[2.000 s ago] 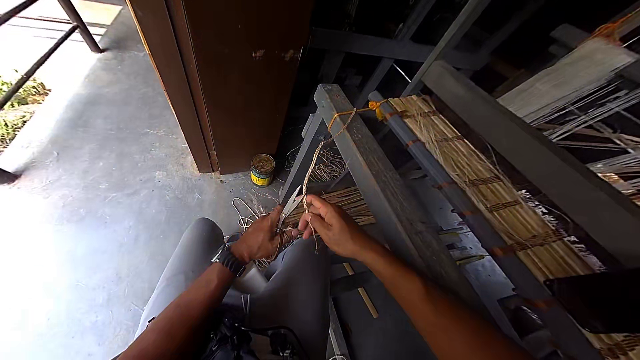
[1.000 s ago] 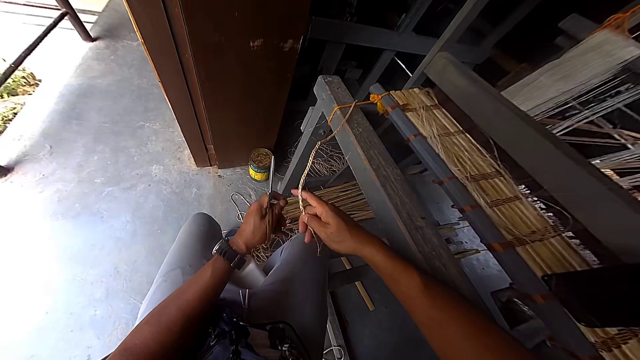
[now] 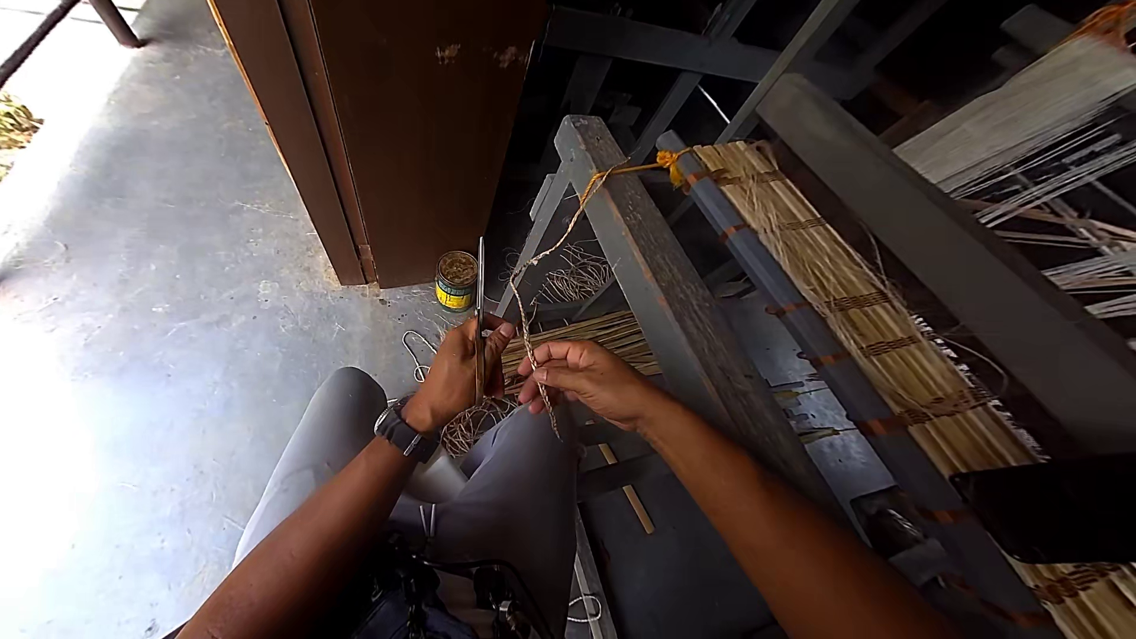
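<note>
My left hand point(image 3: 463, 373) is closed around a pair of metal scissors point(image 3: 481, 302), whose narrow blades point up and away from me. Just right of it, my right hand point(image 3: 581, 377) pinches a braided fibre cord point(image 3: 524, 311) between thumb and fingers, with the cord's loose end hanging below them. From there the cord runs up to an orange string point(image 3: 632, 169), which crosses the grey wooden beam point(image 3: 657, 240) and is knotted at the end of a grey rod point(image 3: 754, 231). The scissor blades stand beside the cord, apart from it.
A can point(image 3: 457, 280) of brown material stands by the brown cabinet point(image 3: 417, 133). Loose cord point(image 3: 577, 275) lies behind the frame, and long dry stalks point(image 3: 612, 342) lie beneath it. At right, a woven stalk mat point(image 3: 852, 293) lies along the rod, near a black flat object point(image 3: 1047, 506).
Two seconds ago the scissors slanted across close to the cord; now they point straight up, to the left of it. My right hand still holds the cord in about the same place.
</note>
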